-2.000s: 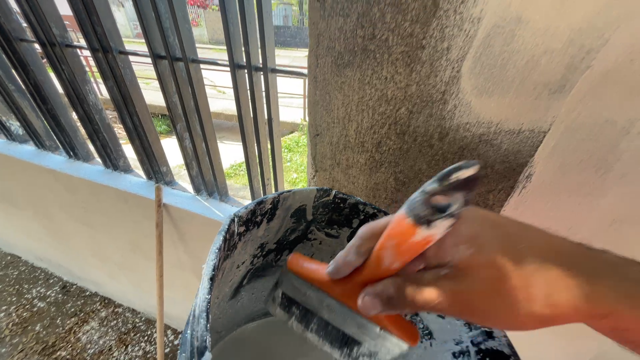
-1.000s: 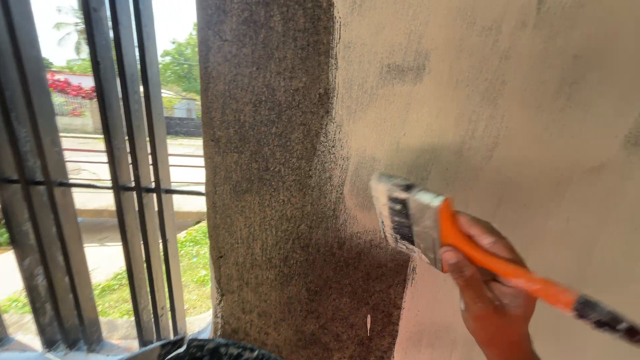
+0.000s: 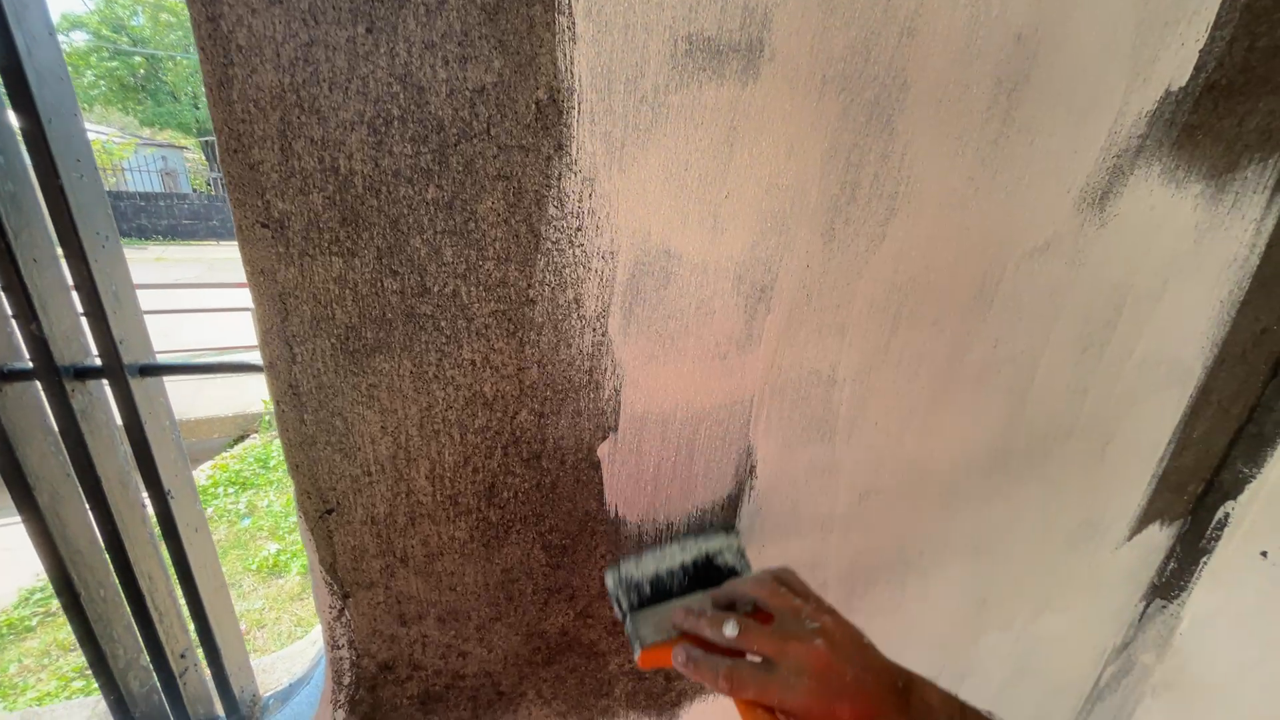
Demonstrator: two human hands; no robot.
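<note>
My right hand (image 3: 770,640) grips a wide flat paintbrush (image 3: 680,580) with an orange handle, its fingers near the metal ferrule. Pale paint coats the dark bristles, which lie at the wall just under a fresh wet patch of pale pinkish paint (image 3: 680,450). To the left of that patch runs a rough, dark brown unpainted strip of wall (image 3: 420,330). Pale paint with thin, darker spots covers the wall (image 3: 900,380) to the right. My left hand is out of view.
Dark metal fence bars (image 3: 110,400) stand at the left, crossed by a horizontal rod (image 3: 200,369). Grass (image 3: 250,530) and a road lie beyond them. Bare dark patches (image 3: 1230,400) show on the wall at the far right.
The brush was over the paint bucket, then came up to the wall. Since then it has moved down, and pale paint covers part of the dark area beside the strip. The bucket has left view.
</note>
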